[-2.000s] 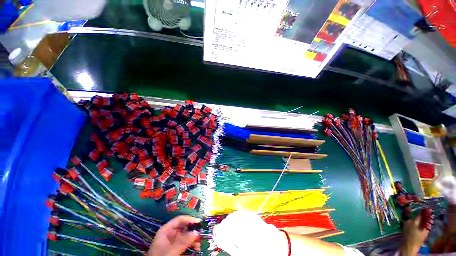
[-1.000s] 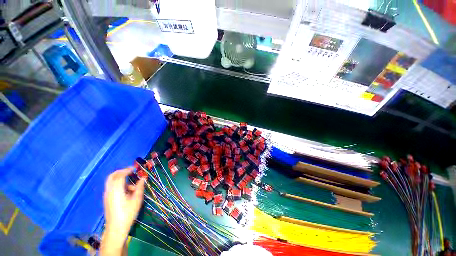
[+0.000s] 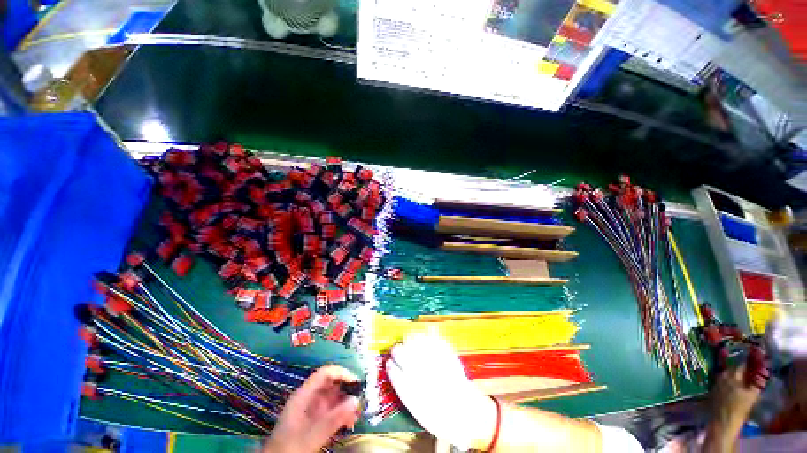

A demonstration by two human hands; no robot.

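Note:
My left hand (image 3: 314,410), bare, is at the lower middle, its thumb and fingers closed on a small black connector housing (image 3: 351,387). My right hand (image 3: 434,380), in a white glove with a red band at the wrist, lies over the left part of the red wires (image 3: 522,364), at the edge of the yellow wires (image 3: 495,331). Its fingertips are overexposed, so I cannot tell if they hold a wire. Loose red-and-black housings (image 3: 283,232) are heaped at the left. Wired connectors (image 3: 195,341) fan out at the lower left.
A blue bin (image 3: 62,265) stands at the left edge. Blue wires (image 3: 414,212), white wires (image 3: 478,189) and cardboard dividers (image 3: 504,227) lie beyond the green wires (image 3: 478,296). More harnesses (image 3: 641,265) lie at right, near a compartment tray (image 3: 721,257) and another person's hand (image 3: 736,396).
My left hand has moved from the wired connectors by the bin to the lower middle and now holds a housing. My right hand has come into fuller view over the red wires. The view has swung right.

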